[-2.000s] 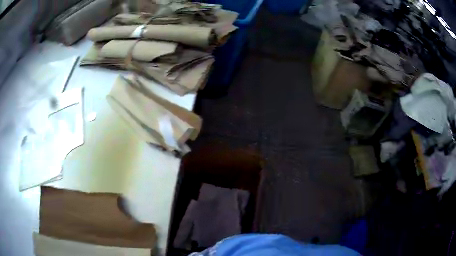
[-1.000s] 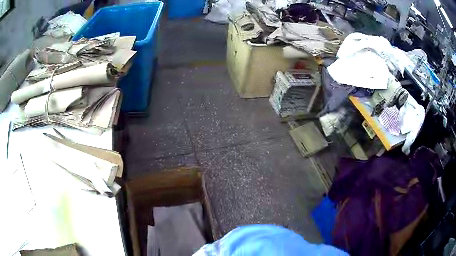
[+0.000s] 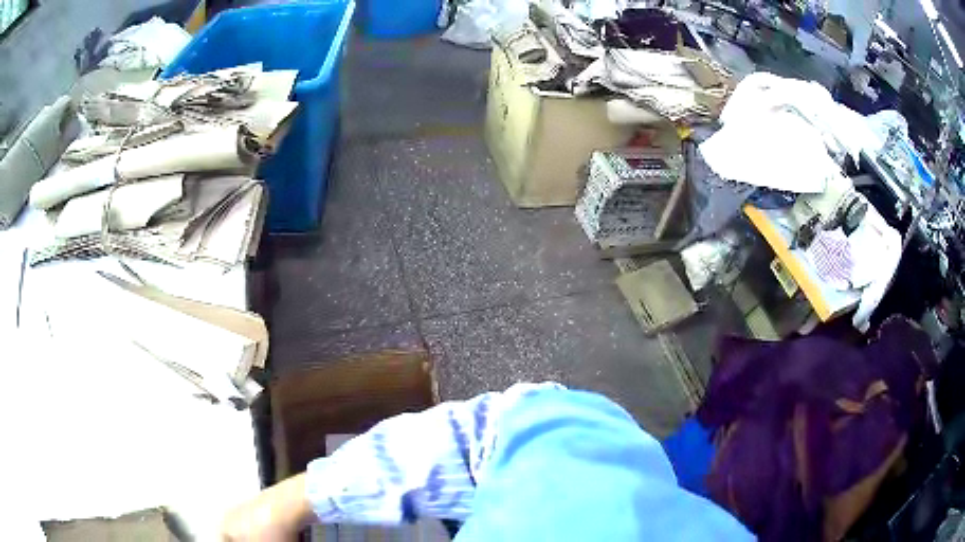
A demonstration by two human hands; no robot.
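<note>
A brown cloth panel (image 3: 111, 528) lies on the white table at the bottom left, mostly cut off by the frame. My right forearm, in a blue-and-white patterned sleeve, reaches left across the bottom over a cardboard box. My right hand (image 3: 252, 521) is blurred at the bottom edge, right of the cloth; its fingers are cut off, so any grip is hidden. A loose tan roll of pieces (image 3: 206, 328) lies at the table's right edge. Behind it are stacked tied tan bundles (image 3: 153, 175). My left hand is out of the picture.
The open cardboard box (image 3: 354, 397) stands on the floor beside the table (image 3: 127, 423). A blue bin (image 3: 307, 159) stands behind. At the right are a full carton (image 3: 550, 148), an orange-edged board (image 3: 788, 259) and a heap of dark purple cloth (image 3: 809, 423).
The view has swung right, then nearly steadied. My right sleeve and forearm have come into view over the box, where only the blue shoulder showed before. The white pattern is no longer distinguishable.
</note>
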